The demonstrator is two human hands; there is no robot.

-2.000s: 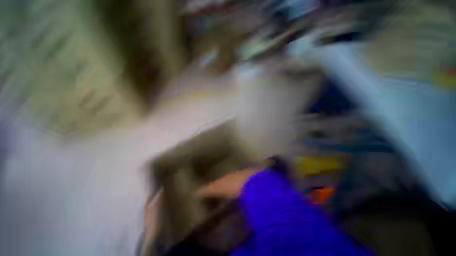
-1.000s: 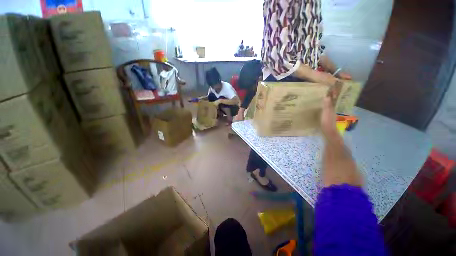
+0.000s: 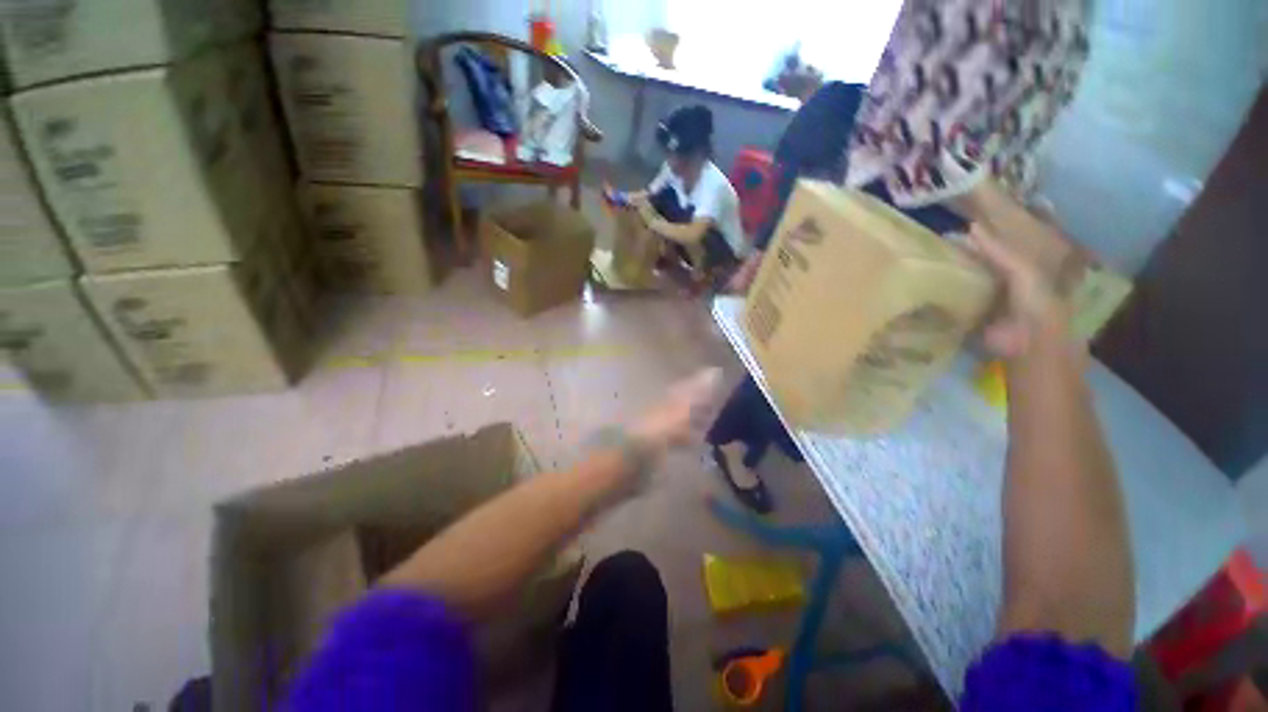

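Note:
My right hand [image 3: 1022, 295] holds a closed, printed inner box [image 3: 869, 309] by its far right end. The box is tilted over the left edge of the speckled table [image 3: 904, 501]. My left hand [image 3: 681, 413] is blurred, empty and stretched out toward the box, with a gap between them. The open master carton [image 3: 369, 480] stands at the lower left, partly covered by my left forearm; a cardboard panel or box shows inside, which one I cannot tell.
Stacked cartons [image 3: 139, 167] stand at the left. A crouching person [image 3: 702, 195] handles cardboard beside an open carton [image 3: 537, 257]. Another person [image 3: 966, 98] stands behind the table. A yellow block [image 3: 752, 581] and an orange ring-shaped tool [image 3: 751, 676] lie by blue-green table legs [image 3: 821, 612].
The inner box has moved from upright over the table to tilted at its left edge, nearer me. My left arm has come into view, reaching over the master carton. The view has shifted right and down.

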